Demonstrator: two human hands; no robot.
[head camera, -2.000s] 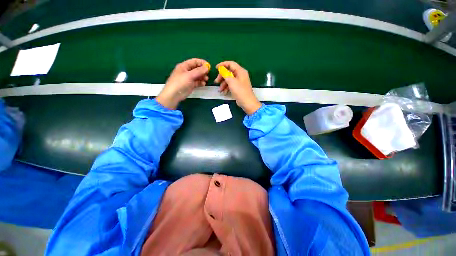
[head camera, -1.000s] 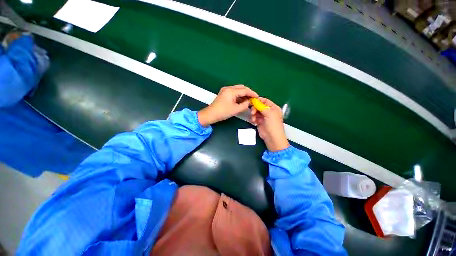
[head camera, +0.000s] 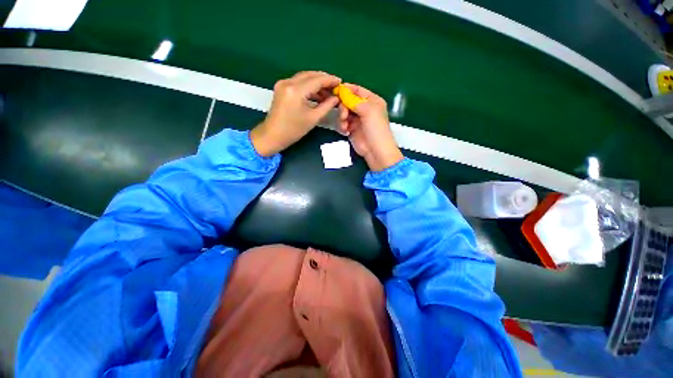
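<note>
My left hand (head camera: 301, 108) and my right hand (head camera: 369, 122) are close together over the near white rail, fingertips nearly touching. A yellow finger cot (head camera: 350, 97) covers a fingertip of my right hand. The fingertips of my left hand are pinched at the yellow piece's left end; whether they hold a separate piece is too small to tell. A small white square wipe (head camera: 336, 155) lies flat on the dark green bench just below the hands.
A whitish bottle (head camera: 496, 200) lies right of my right sleeve. Beside it is a red-orange rimmed box (head camera: 542, 235) with a white stack (head camera: 572, 232) and clear bag (head camera: 618, 214). A tray (head camera: 640, 291) is far right. A white sheet (head camera: 44, 11) lies on the belt (head camera: 243, 44), upper left.
Earlier the hands were apart, each with yellow at the fingertips; now they meet at the yellow piece. The camera view has turned and shifted. The wipe still lies on the bench.
</note>
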